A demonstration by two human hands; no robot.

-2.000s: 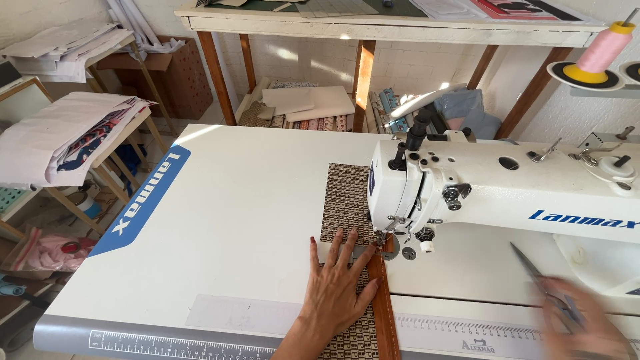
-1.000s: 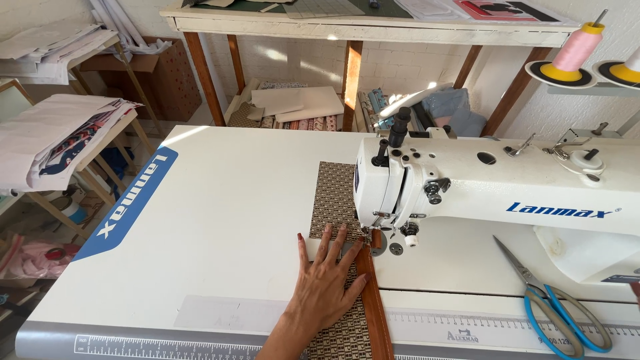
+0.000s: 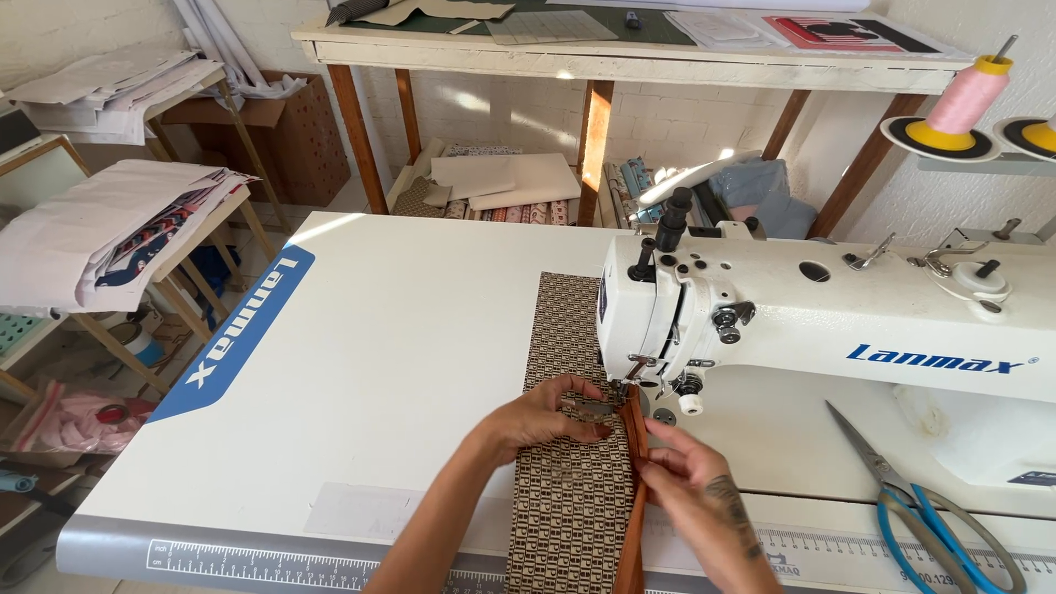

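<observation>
A long patterned panel [image 3: 569, 495] in brown and cream lies under the head of a white Lanmax sewing machine [image 3: 660, 305]. An orange-brown strip [image 3: 631, 536] runs along the panel's right edge up to the presser foot. Close to the needle, my left hand [image 3: 544, 417] rests on the panel, thumb and forefinger around a small metal piece [image 3: 587, 406] that is partly hidden. My right hand [image 3: 685, 470] pinches the strip's edge just below the foot. Blue-and-grey-handled scissors [image 3: 907, 495] lie to the right, blades partly apart.
A clear ruler [image 3: 825, 544] lies under the scissors' handles. A measuring scale [image 3: 330, 565] runs along the table's front edge. Pink thread [image 3: 967, 99] stands on a spool holder at upper right. Behind is a wooden worktable [image 3: 495, 54]; stacked papers [image 3: 107, 231] are at left.
The right hand has left the scissors and come to the strip beside the needle. My left hand, spread flat on the panel before, now has its fingers curled near the presser foot.
</observation>
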